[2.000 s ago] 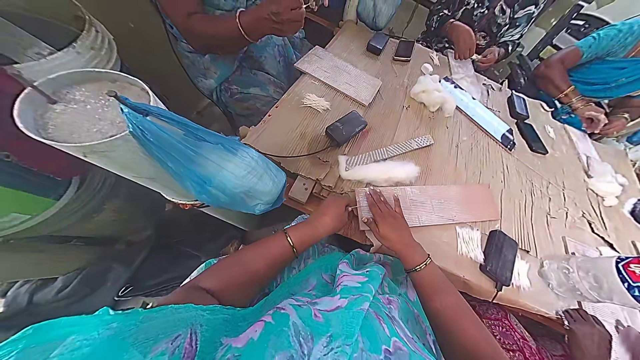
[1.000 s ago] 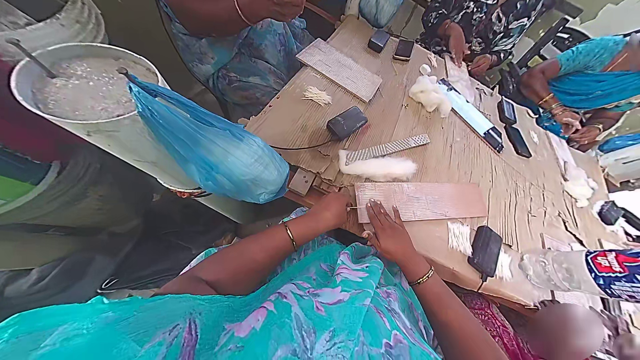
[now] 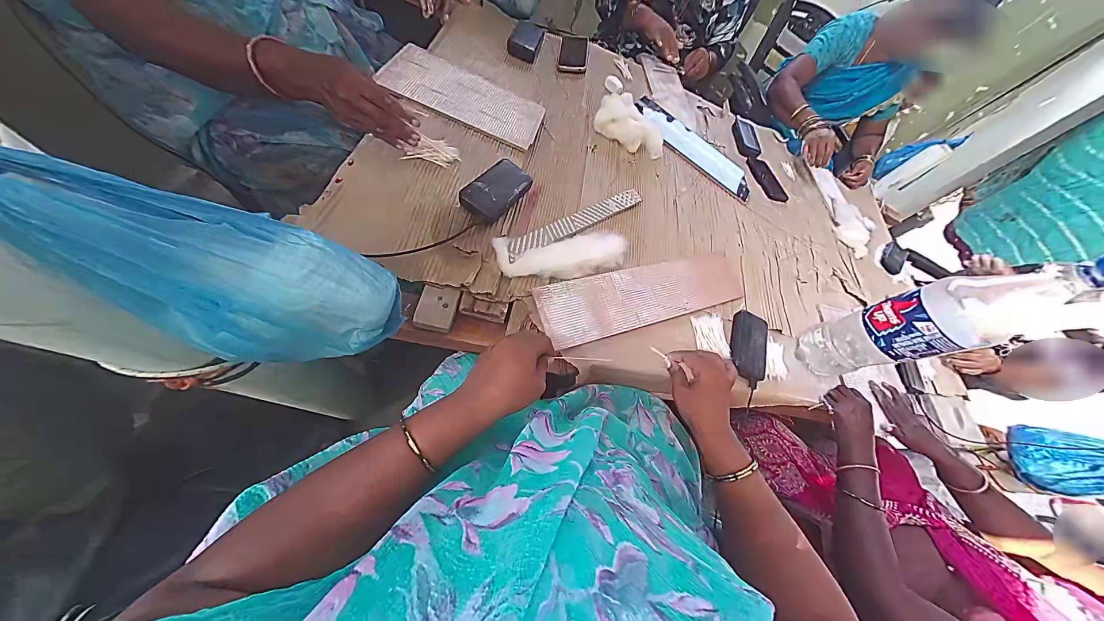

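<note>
My left hand [image 3: 515, 373] is at the near edge of the ribbed board [image 3: 638, 297], its fingers pinched on a thin stick [image 3: 582, 358]. To its right, my right hand [image 3: 703, 390] holds a short white piece, perhaps a cotton wick [image 3: 673, 362], between thumb and fingers. Both hands are off the board's face. Beyond the board lie a roll of white cotton [image 3: 569, 256] and a patterned strip [image 3: 576, 224]. Thin white wicks [image 3: 711, 334] lie in a bundle right of the board, beside a black box [image 3: 749, 345] with a cord.
A co-worker's hand [image 3: 366, 99] touches a wick bundle [image 3: 431, 151] at the upper left, near another ribbed board [image 3: 461, 95]. A plastic bottle [image 3: 940, 319] lies at the right beside other people's hands. A blue plastic bag [image 3: 190, 259] hangs at the left. A second black box [image 3: 496, 190] stands mid-table.
My right hand has left the ribbed board and moved right, now with a small white piece in its fingers. The co-worker's hand at the upper left has reached down to the wick bundle.
</note>
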